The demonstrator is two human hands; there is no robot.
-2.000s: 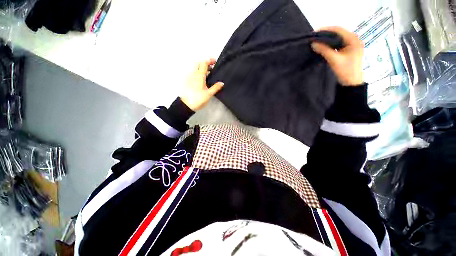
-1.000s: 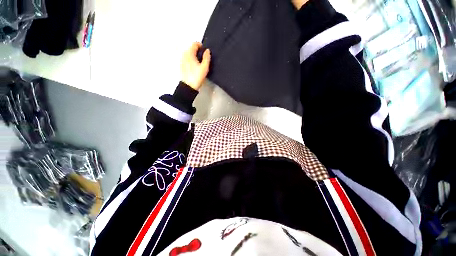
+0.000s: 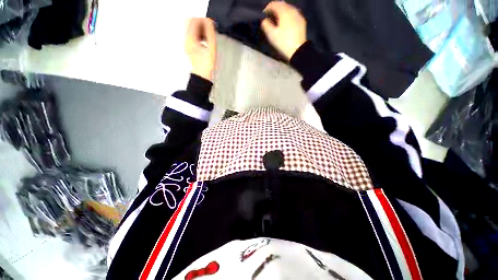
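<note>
A dark grey garment (image 3: 360,38) lies spread on the white table (image 3: 136,44) at the top centre and right, cut off by the upper edge. My left hand (image 3: 201,46) is at its left edge, blurred, with fingers curled; whether it grips the cloth is unclear. My right hand (image 3: 285,28) is over the garment near its lower left part, fingers bent; a grip on the cloth cannot be made out.
Black cloth (image 3: 57,23) and thin pink and blue pens (image 3: 92,16) lie at the upper left. Pale blue-and-white packets (image 3: 461,57) are at the upper right. Bagged dark garments (image 3: 71,191) lie at the lower left by the grey floor (image 3: 117,120); more wrapped items are at right.
The garment now reaches further right and lies lower there. My right hand has come into view from the top edge and moved left, closer to my left hand. My left hand has moved slightly up and left.
</note>
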